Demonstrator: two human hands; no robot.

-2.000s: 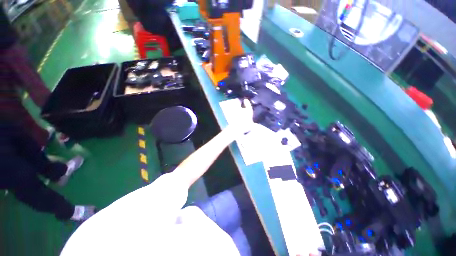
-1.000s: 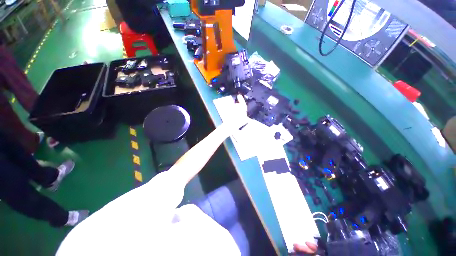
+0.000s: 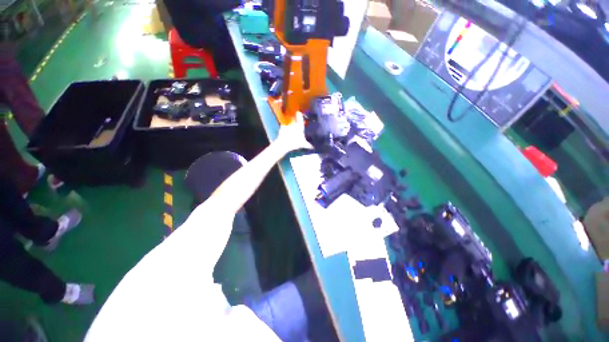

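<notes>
My left hand (image 3: 292, 135) reaches across the bench edge to a black handheld unit (image 3: 328, 121) at the foot of the orange stand (image 3: 304, 77). Its fingers are spread at the unit's near side; whether they grip it is unclear. Another black unit with a barrel (image 3: 337, 185) lies at the white sheets (image 3: 334, 224), beside a flat black housing with a pale label (image 3: 364, 167). A small black part (image 3: 377, 222) and a dark flat pad (image 3: 372, 269) lie on the sheets. My right hand is out of the picture.
Many black units (image 3: 511, 304) and small black parts cover the right of the bench (image 3: 330, 294). Clear bags (image 3: 360, 120) lie by the stand. Black crates (image 3: 193, 133) and a round stool (image 3: 215, 175) stand left. People are at the far left and beyond the crates.
My left hand has moved from the white sheets forward to the unit by the stand. A barrelled unit now shows at the sheets. My right fingertips have left the bottom edge of view.
</notes>
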